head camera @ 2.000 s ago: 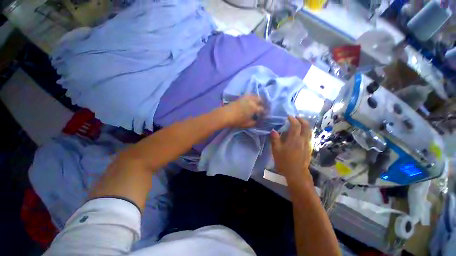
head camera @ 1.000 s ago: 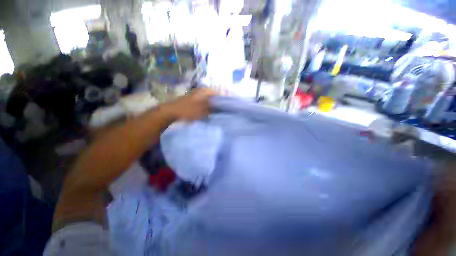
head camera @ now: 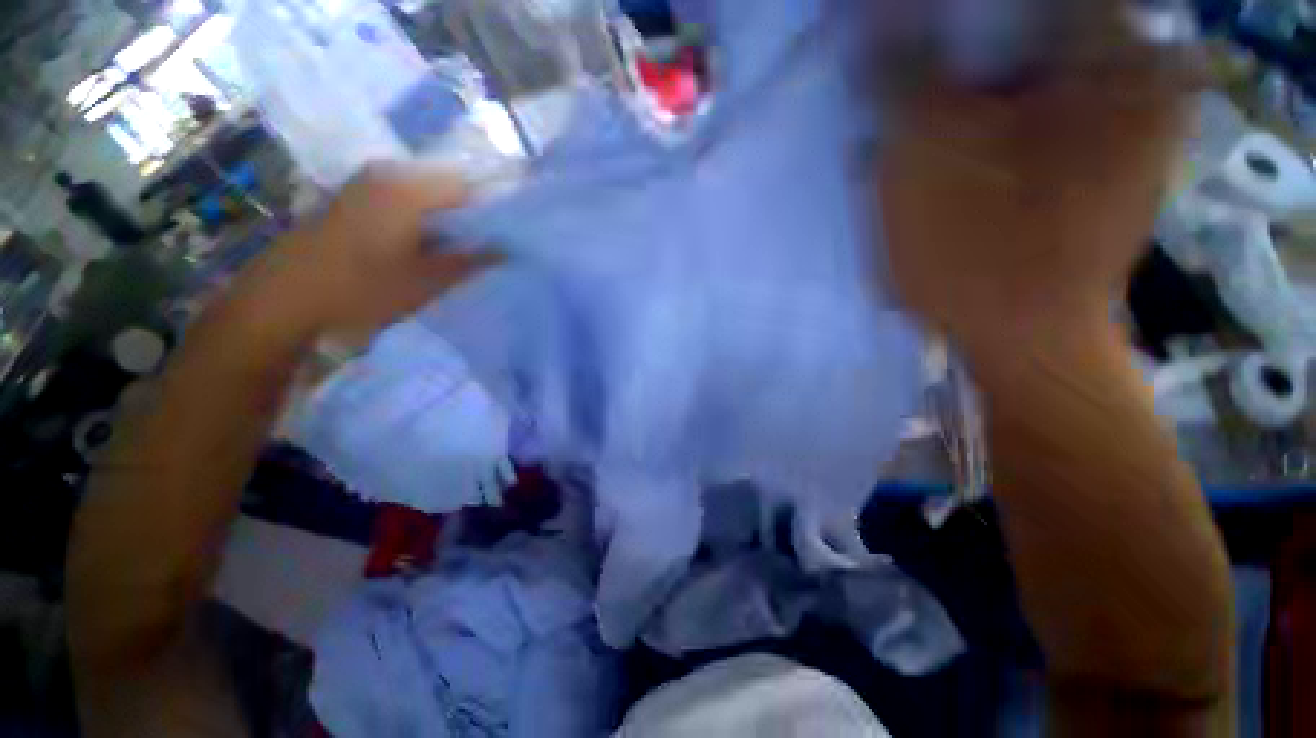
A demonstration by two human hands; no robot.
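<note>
A light blue garment piece (head camera: 751,289) is held up in front of me, blurred, with its lower ends hanging over my lap. My left hand (head camera: 411,238) grips its upper left edge. My right hand (head camera: 1010,173) is raised close to the camera at the cloth's upper right; it is blurred and its fingers are cut off or unclear, so its grip cannot be told. The sewing machine is not visible.
A light blue heap (head camera: 404,418) lies behind the held piece at the left. More light blue pieces (head camera: 491,649) lie loose below, near a red object (head camera: 401,538). White tape rolls (head camera: 1270,387) are at the right. Windows show at the upper left.
The cloth was worked flat at the machine, then lifted and spread wide. Now it hangs narrower, with my right hand nearer the middle and high up. The camera view has swung.
</note>
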